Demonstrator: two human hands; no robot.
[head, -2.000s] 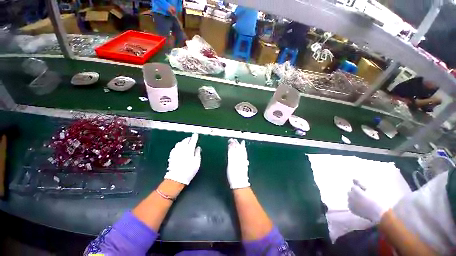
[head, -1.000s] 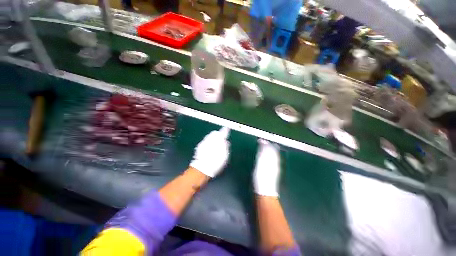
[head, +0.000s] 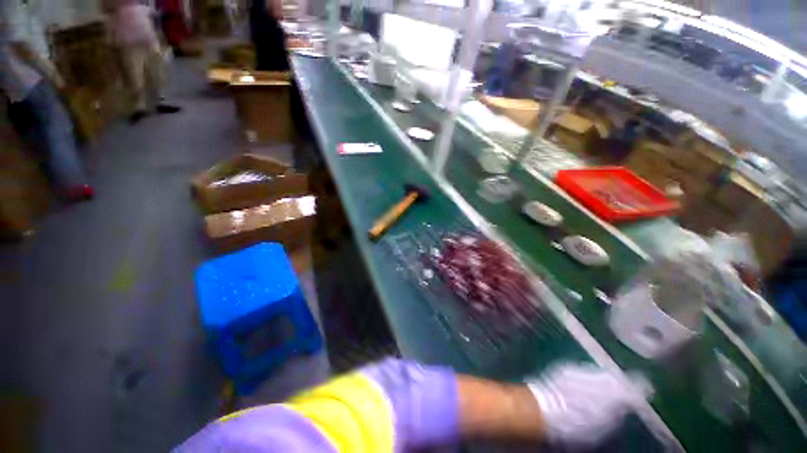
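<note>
My left hand (head: 588, 405), in a white glove, is at the lower right, over the bench edge by the pale rail. It is blurred, and I cannot tell whether it holds anything. My right hand is out of the picture. A heap of dark-red wired parts (head: 485, 276) with whitish bits lies on the clear plastic (head: 442, 305) on the green bench. On the belt are a white housing shell (head: 650, 318) and two pale oval covers, one nearer (head: 584, 250) and one farther (head: 541, 213).
A hammer (head: 395, 214) lies on the bench beyond the heap. A blue stool (head: 257, 305) and open cartons (head: 257, 199) stand on the floor at left. A red tray (head: 617, 193) is beyond the belt. People stand at the upper left.
The view has swung far to the left, bringing the aisle, stool and cartons in. My right hand has left the picture. My left hand now shows at the lower right.
</note>
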